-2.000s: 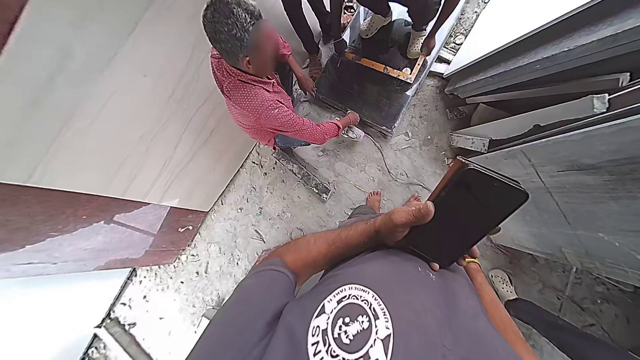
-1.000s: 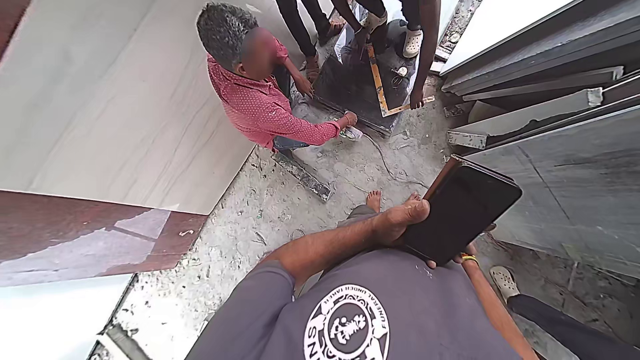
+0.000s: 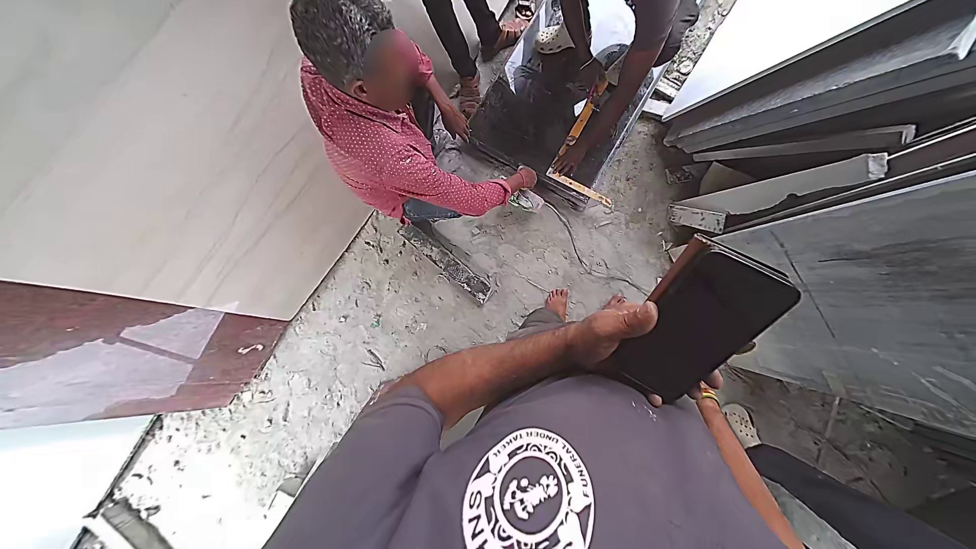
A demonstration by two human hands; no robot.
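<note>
My left hand [image 3: 616, 332] is shut on a smartphone [image 3: 713, 324] with a dark screen and a brown folding case, thumb along its near edge. My right hand [image 3: 711, 383], with a yellow band at the wrist, is at the phone's lower edge, mostly hidden behind it; its grip cannot be made out. Farther off, a polished black stone slab [image 3: 526, 118] lies low down. A co-worker's hands hold a yellow-and-metal try square [image 3: 581, 130] against the slab near its corner. Another co-worker in a red dotted shirt [image 3: 381, 152] holds a corded tool [image 3: 526, 200] at the slab's near edge.
Large pale stone slabs [image 3: 168, 137] lean at the left. At the right stand stacked grey slabs [image 3: 862, 282] and narrow offcuts [image 3: 801, 183]. A dark stone strip [image 3: 446, 263] lies on the rough dusty floor [image 3: 343, 328], and a cable [image 3: 576, 244] crosses it. Another person's clog [image 3: 740, 424] shows beside me.
The co-worker at the slab has shifted the square from across the far part to the near corner, its short arm over the near edge. Both my hands have stayed at the phone.
</note>
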